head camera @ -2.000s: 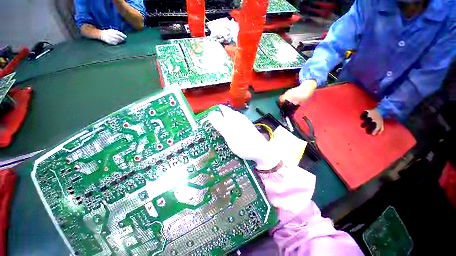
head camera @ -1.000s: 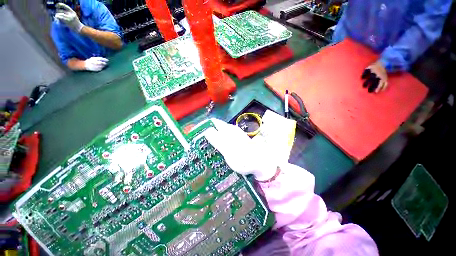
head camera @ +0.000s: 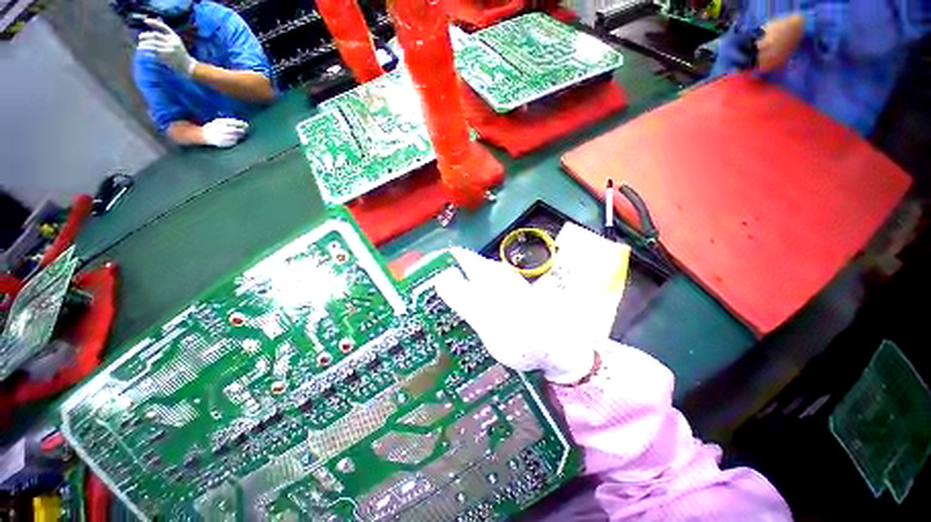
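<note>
A large green power circuit board [head camera: 337, 398] is held up in front of me, tilted, its solder side towards me. It shows silvery tinned areas, rows of tiny parts and a pale edge strip. My right hand [head camera: 521, 316], in a white glove below a pink sleeve, grips the board's upper right edge, with the thumb over the face. My left hand is not in view. The board's lower edge is cut off by the picture's bottom.
Boards [head camera: 368, 138] lie on red mats [head camera: 403, 204] beside red-wrapped posts [head camera: 434, 92]. A black tray [head camera: 538, 216] holds a yellow ring [head camera: 528, 252] and pale paper [head camera: 592, 267]. Pliers [head camera: 640, 216] lie by a large red mat [head camera: 755, 194]. Blue-sleeved people are opposite and right.
The view has turned, and the board has shifted and tilted with it, still in my right hand. The person on the right has drawn both hands back from the red mat.
</note>
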